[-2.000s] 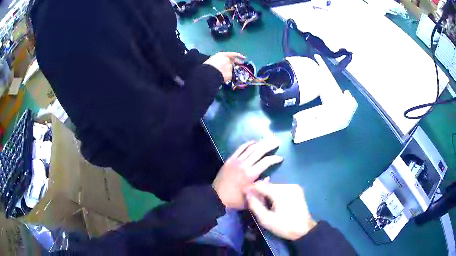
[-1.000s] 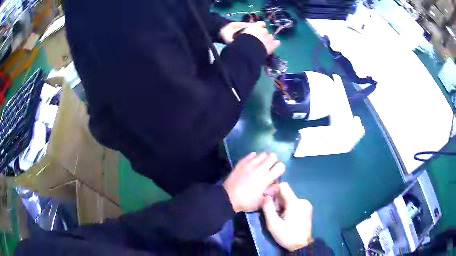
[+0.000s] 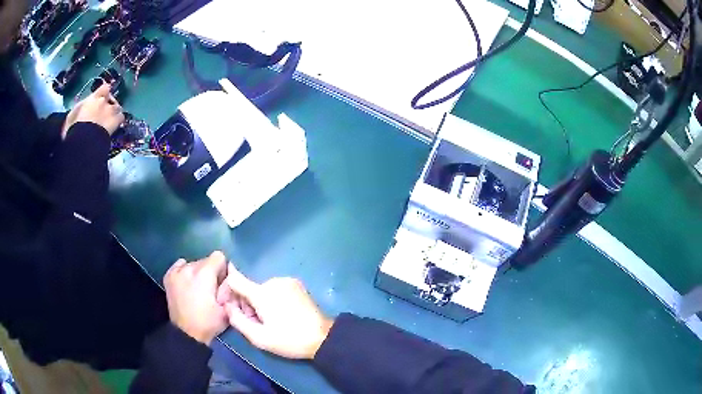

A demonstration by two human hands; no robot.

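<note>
My left hand [image 3: 195, 298] and my right hand [image 3: 279, 314] are together at the bench's near edge. Their fingertips touch, and whatever may be between them is hidden. The white camera housing [image 3: 265, 165] lies on the green bench beyond them, with its black round part [image 3: 185, 154] facing left. Coloured wires run from it to a circuit board [image 3: 132, 135] beside another person's hand.
A screw feeder [image 3: 469, 219] stands right of centre, with small metal parts in front. A black electric screwdriver [image 3: 573, 208] leans beside it. A dark strap [image 3: 254, 58] and white board [image 3: 346, 46] lie behind. Another person's hand [image 3: 96, 111] is at left; wired modules [image 3: 138, 52] lie beyond.
The view has swung right, bringing the screw feeder and screwdriver fully into sight. My left fingers, spread earlier, are now curled against my right hand. The other person's hand is still near the board.
</note>
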